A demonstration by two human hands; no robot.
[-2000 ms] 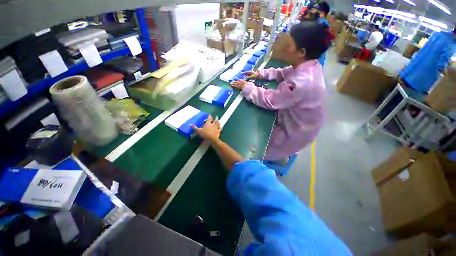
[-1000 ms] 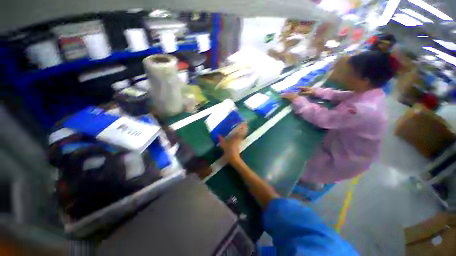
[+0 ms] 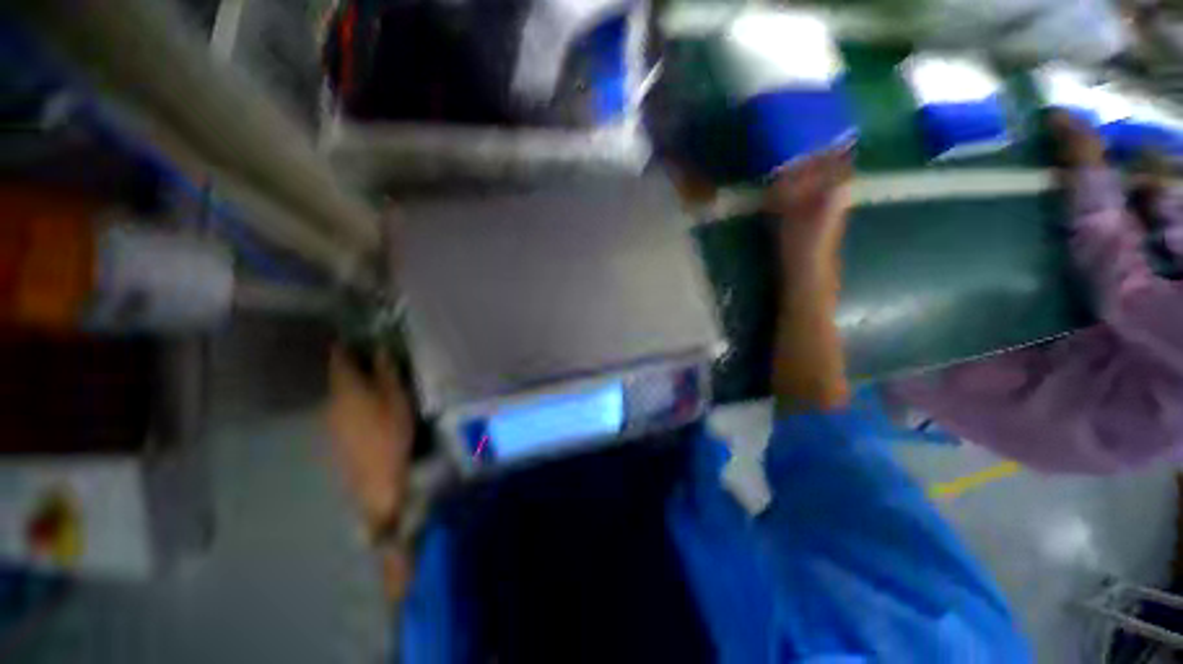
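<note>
The frame is blurred. My right hand (image 3: pixel 815 188) is at the near, blue end of a blue and white product box (image 3: pixel 791 97) on the green line belt (image 3: pixel 908 266); its fingers are too blurred to tell a grip. My left hand (image 3: pixel 370 422) is low at the left side of the bench scale, blurred, its fingers unclear. The scale's square grey pan (image 3: pixel 551 279) is bare, and its display (image 3: pixel 555 422) glows pale blue. A second product box (image 3: pixel 957 104) lies further right on the belt.
An open carton tray (image 3: pixel 487 145) with dark items is behind the scale. A person in a pink sleeve (image 3: pixel 1103 279) reaches to more boxes at the right. A metal post (image 3: pixel 221 123) runs diagonally at upper left. A white and orange object (image 3: pixel 162 279) is at far left.
The view has swung down and left, bringing the whole scale and my left hand into view. My right hand remains at the box on the belt.
</note>
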